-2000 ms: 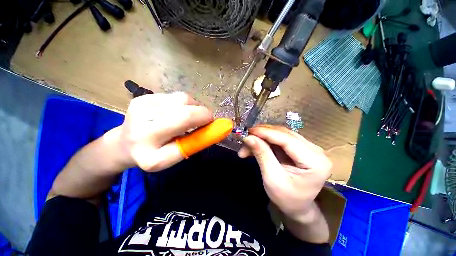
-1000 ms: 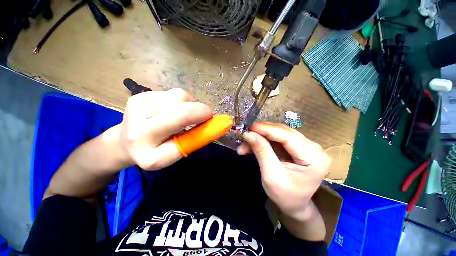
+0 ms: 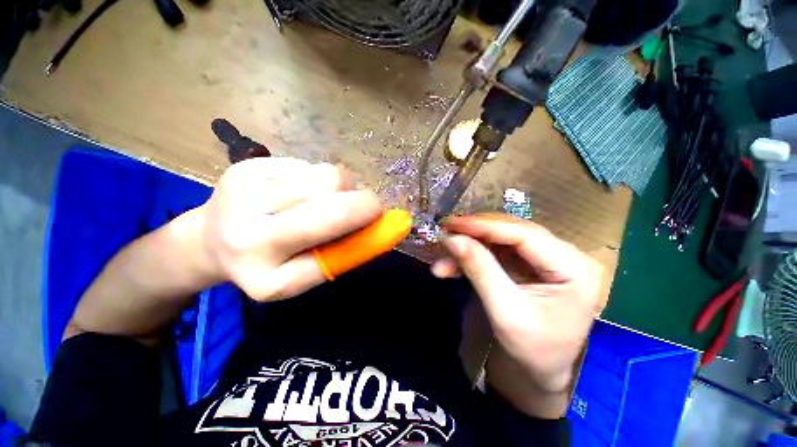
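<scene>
My left hand [image 3: 293, 225], with an orange finger cot [image 3: 367, 244] on one finger, holds a black cable whose plug end [image 3: 234, 140] sticks out beyond the knuckles. The cable's wire ends [image 3: 424, 229] show at the cot's tip, small and blurred, under the soldering iron. My right hand [image 3: 524, 284] has thumb and forefinger pinched beside the wire ends; whether a small part sits between them cannot be made out. The soldering iron [image 3: 516, 87] points down, its dark tip just above the fingertips. The thin solder feed tube [image 3: 430, 153] ends beside it.
Board panels [image 3: 607, 122] and a few loose small boards [image 3: 517, 202] lie right of the iron. A cream pad [image 3: 463, 140] is behind it. Waiting cables [image 3: 690, 166] and red-handled pliers [image 3: 721, 319] are far right. A fume fan [image 3: 376, 22] stands at the back. Blue bins [image 3: 105, 227] flank my lap.
The view has shifted slightly. My right hand's fingertips have moved a little away from the left finger cot, to the right. The left hand keeps its hold on the cable.
</scene>
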